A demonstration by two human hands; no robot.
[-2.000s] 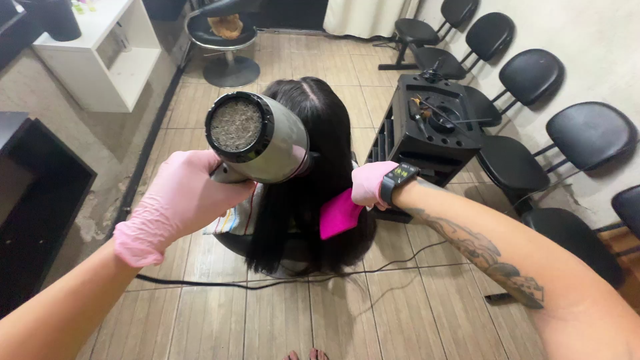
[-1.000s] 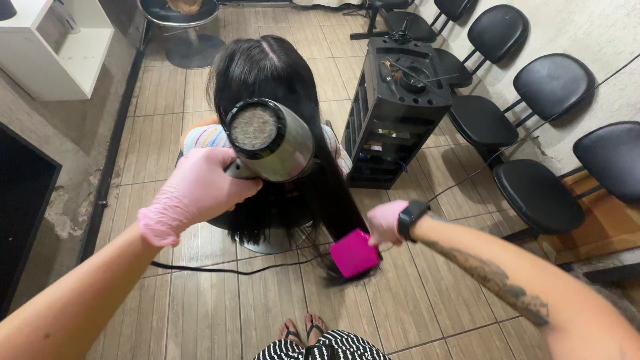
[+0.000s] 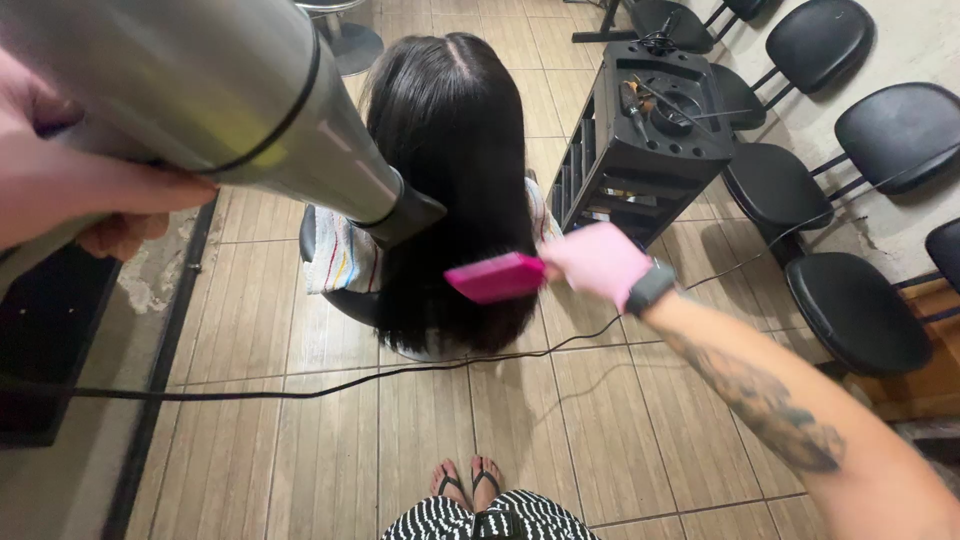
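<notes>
Close to the camera at upper left, my gloved left hand (image 3: 82,172) grips a grey hair dryer (image 3: 247,82) by its handle. Its black nozzle (image 3: 409,216) points at the long dark hair (image 3: 457,172) of a seated person, whose back is to me. My right hand (image 3: 600,262), in a pink glove with a dark watch at the wrist, is closed on the handle of a magenta paddle brush (image 3: 496,277). The brush lies against the lower part of the hair, its bristles hidden. A striped towel (image 3: 341,251) shows around the person's shoulders.
A black salon trolley (image 3: 664,112) with tools on top stands right of the person. Black chairs (image 3: 896,135) line the right wall. A black cord (image 3: 315,394) crosses in front of the person above the tiled floor (image 3: 330,450). My feet in flip-flops (image 3: 465,480) are at bottom centre.
The dryer has come much closer to the camera, its nozzle now in sight. The brush, near the hair ends at the lower right a second ago, is now higher, against the back of the hair.
</notes>
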